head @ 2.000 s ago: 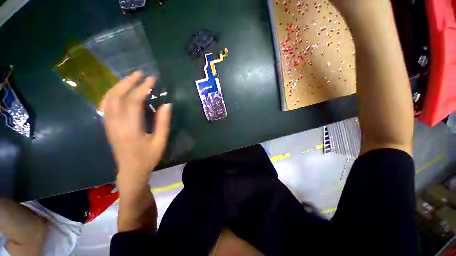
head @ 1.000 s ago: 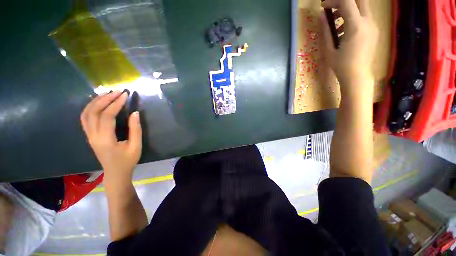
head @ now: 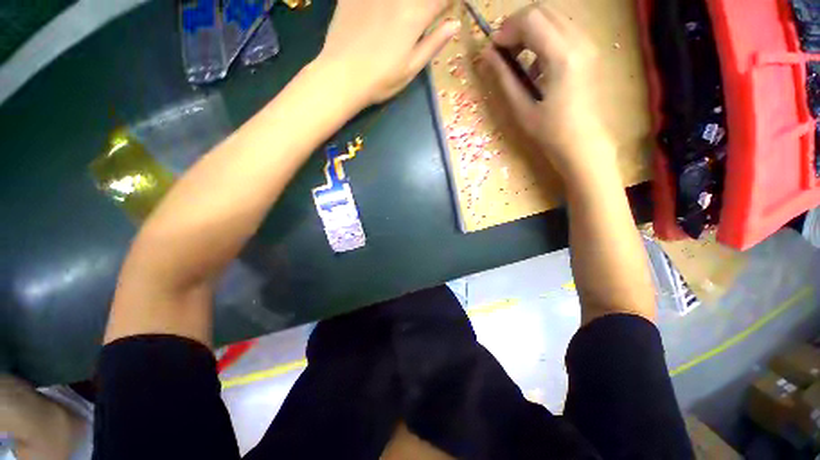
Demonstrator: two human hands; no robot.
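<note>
My right hand (head: pixel 548 76) is shut on dark thin tweezers (head: pixel 514 65) over the tan board (head: pixel 512 189), which is dotted with tiny red and white specks (head: pixel 467 135). The tweezers point up and left. My left hand (head: pixel 387 40) is at the top, by the board's upper left edge, close to the tweezer tip. Its fingertips are partly cut off by the top edge, so I cannot tell if it holds anything. A circuit board assembly (head: pixel 340 216) with a blue section and thin orange-gold tail lies on the dark green bench.
Clear film (head: pixel 193 121) with yellow tape (head: pixel 130 175) lies left, partly under my left forearm. Stacked board assemblies (head: pixel 220 40) lie at the upper left. A red parts bin (head: pixel 769 117) stands right of the board. Another person's arm (head: pixel 31 422) shows at the lower left.
My left hand has moved from the film up and right to the tan board's upper edge. My right hand remains over the board, tweezers now clearly seen. The view has shifted.
</note>
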